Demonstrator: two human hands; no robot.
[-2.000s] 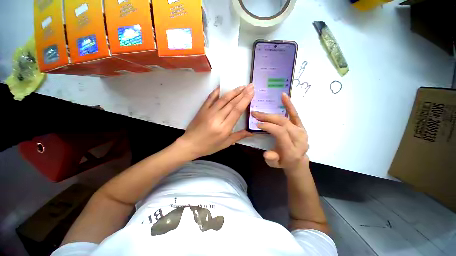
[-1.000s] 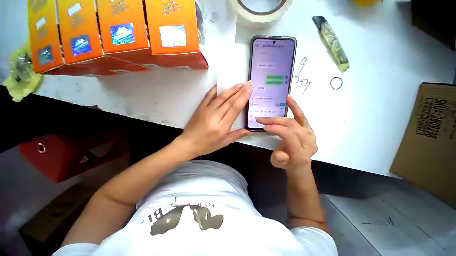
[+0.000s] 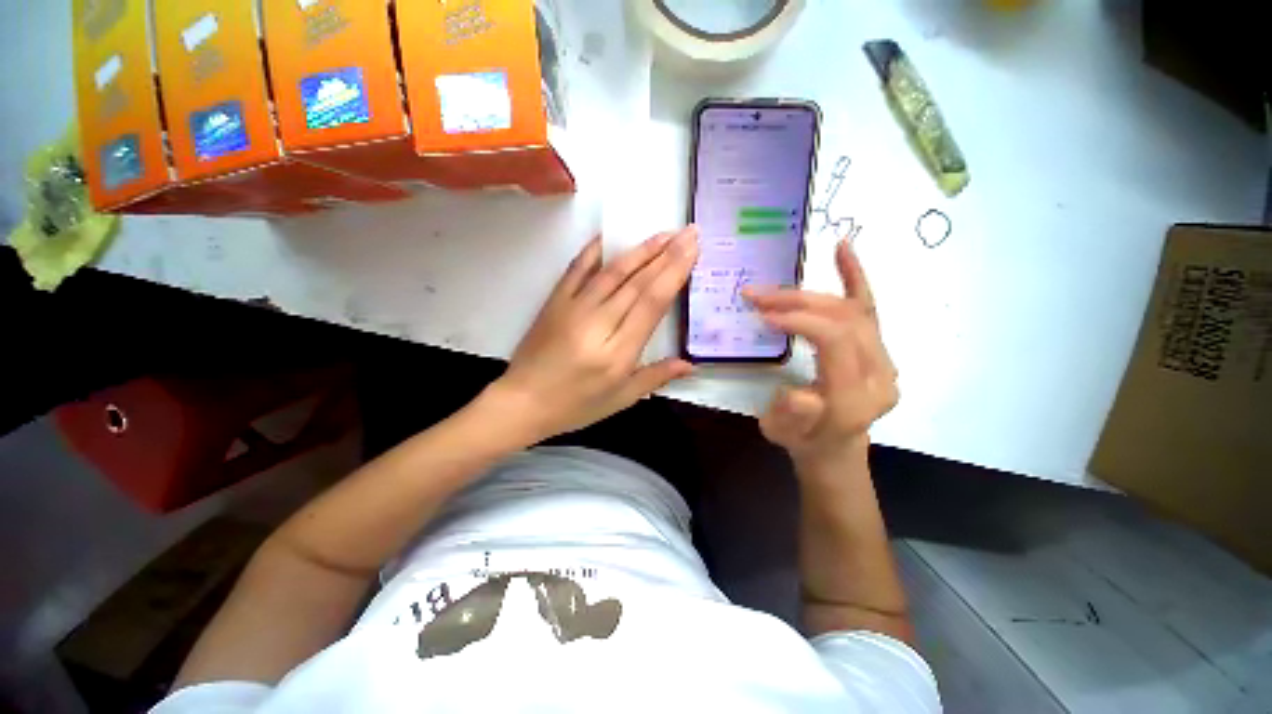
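Observation:
A smartphone (image 3: pixel 753 209) lies on the white table with its screen lit pinkish-white, showing green message bubbles. My left hand (image 3: pixel 593 335) rests on the table at the phone's left edge, fingers extended and close together, the fingertips against its side. My right hand (image 3: pixel 837 363) is over the phone's lower right, fingers apart, with a fingertip at the lower part of the screen. It holds nothing. Whether that fingertip touches the glass I cannot tell.
Several orange product boxes (image 3: pixel 481 84) stand at the back left, beside a yellow wrapper (image 3: pixel 63 209). A tape roll (image 3: pixel 718 35) lies behind the phone. A utility knife (image 3: pixel 917 119) lies to its right. A cardboard carton (image 3: pixel 1200 391) is far right; a red-orange bin (image 3: pixel 154 433) is below the table, left.
My right hand has shifted a little to the right, and its fingertip has moved over the lower screen. My left hand stays beside the phone. The view has shifted slightly.

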